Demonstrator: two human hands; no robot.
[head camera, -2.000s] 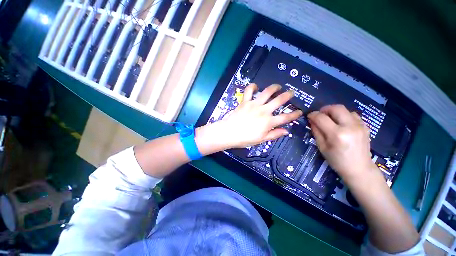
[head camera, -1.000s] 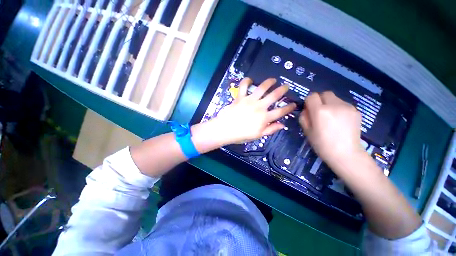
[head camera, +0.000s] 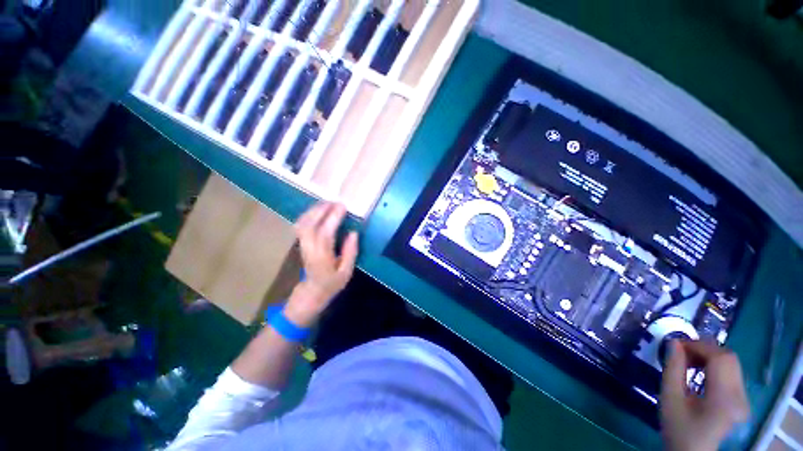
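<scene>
An open laptop base (head camera: 563, 291) lies on a dark mat on the green bench, its insides showing. The black battery pack (head camera: 616, 176) lies along its far side, with small thin wires at its near edge. A left fan (head camera: 484, 231) and a right fan, partly covered by my right hand, show. My left hand (head camera: 326, 255), with a blue wrist band, is off the laptop at the bench's near edge by the tray, fingers apart and empty. My right hand (head camera: 704, 392) is over the laptop's near right corner, fingers curled; whether it holds anything is hidden.
A white parts tray (head camera: 414, 97) with black parts and thin wires in its slots stands left of the laptop. Tweezers (head camera: 776, 339) lie right of it. Another white tray (head camera: 779, 432) is at the lower right edge. A pale rail runs behind. Brown cardboard (head camera: 233, 251) is below the bench.
Both hands have left the battery's near edge. My left hand has moved left off the laptop, my right hand down to the near right corner. The view has shifted, showing the tray further right.
</scene>
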